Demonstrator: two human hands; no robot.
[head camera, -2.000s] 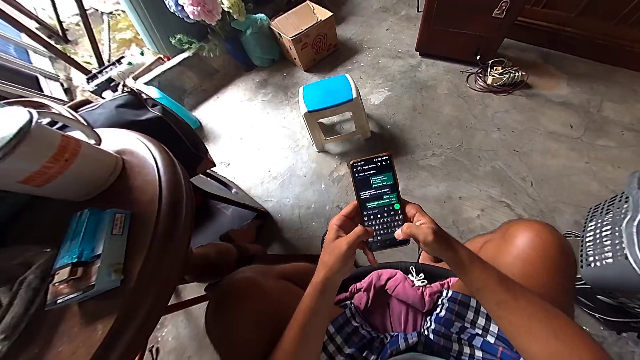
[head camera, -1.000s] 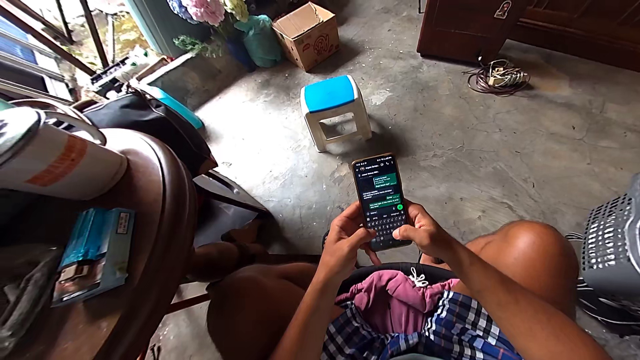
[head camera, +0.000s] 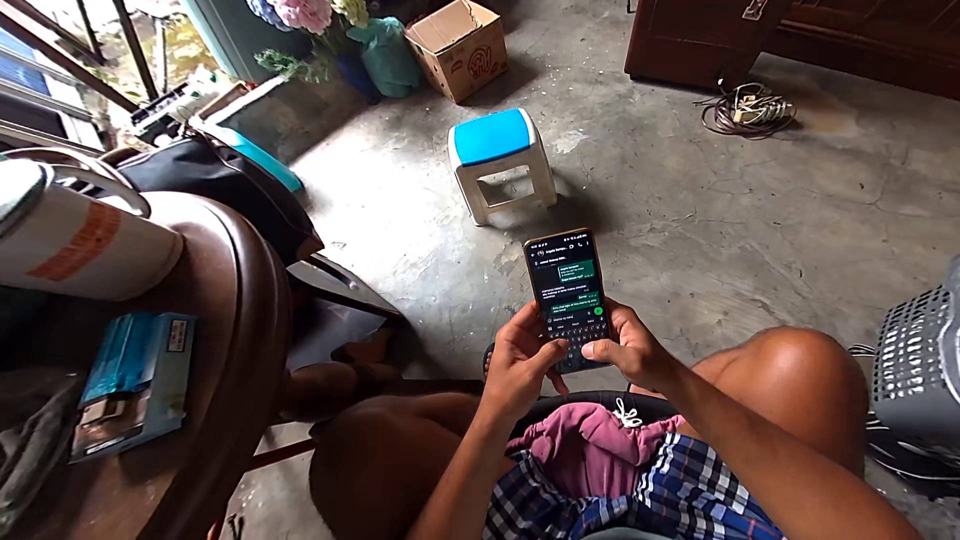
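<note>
A smartphone (head camera: 568, 300) is held upright between my two hands above my lap, its screen lit with a dark chat view and an on-screen keyboard. My left hand (head camera: 523, 356) grips its left edge, the thumb over the left keys. On the right edge, my right hand (head camera: 634, 346) wraps the case, with its thumb resting on or just over the keyboard. The fingers behind the phone are mostly hidden. Beyond the phone stands a small plastic step stool (head camera: 493, 139) with a blue top.
A round wooden table (head camera: 247, 315) at left bears a large white container (head camera: 82, 232) and a blue plastic packet (head camera: 135, 367). Farther off are a black bag (head camera: 217, 180), a cardboard box (head camera: 459, 52), a wooden cabinet (head camera: 697, 45) and coiled cable (head camera: 750, 112). A grey plastic basket (head camera: 919, 360) stands at right.
Both hands have kept hold of the phone in about the same place. My thumbs have shifted slightly over the keyboard.
</note>
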